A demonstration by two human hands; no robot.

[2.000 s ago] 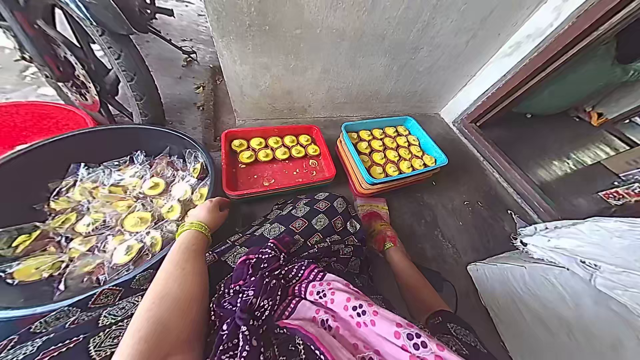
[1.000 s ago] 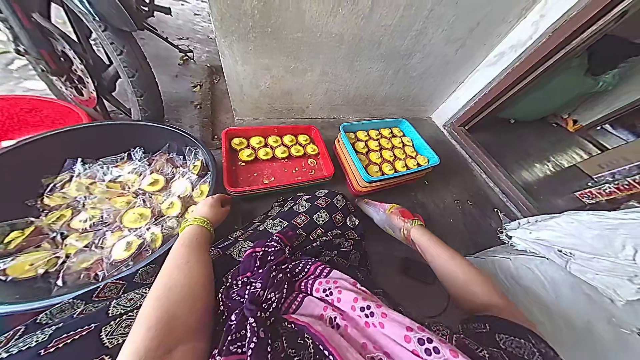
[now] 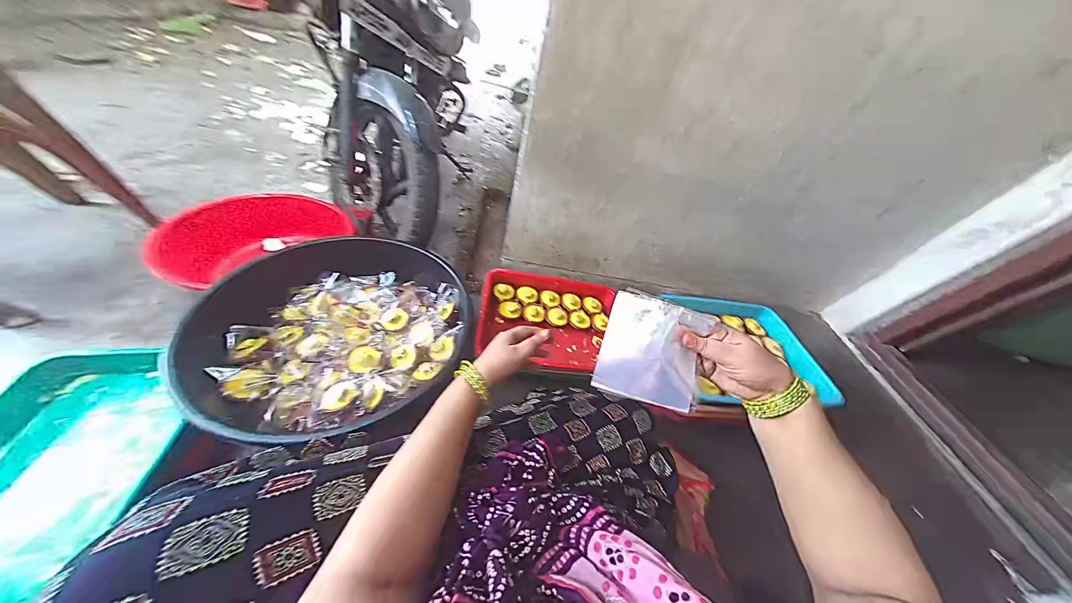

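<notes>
My right hand (image 3: 741,362) grips a stack of clear plastic bags (image 3: 645,352) by its right edge, held up over the gap between two trays. My left hand (image 3: 512,352) is at the near left edge of the red tray (image 3: 548,358), fingers partly curled with nothing seen in them. Two rows of yellow-topped round sweets (image 3: 556,316) lie in that tray. Behind my right hand is the blue tray (image 3: 812,368), with more such sweets, partly hidden. To the left stands a big dark tub (image 3: 197,343) holding many sweets wrapped in clear plastic (image 3: 364,358).
A red basin (image 3: 243,222) stands behind the tub and a turquoise tray (image 3: 92,364) to its left. A motorcycle wheel (image 3: 410,180) is beyond. A concrete wall (image 3: 754,151) rises behind the trays, with a door frame (image 3: 946,410) at the right.
The right hand, low by the foot at the right before, has come up in front of the blue tray with a stack of plastic bags. The view has swung left.
</notes>
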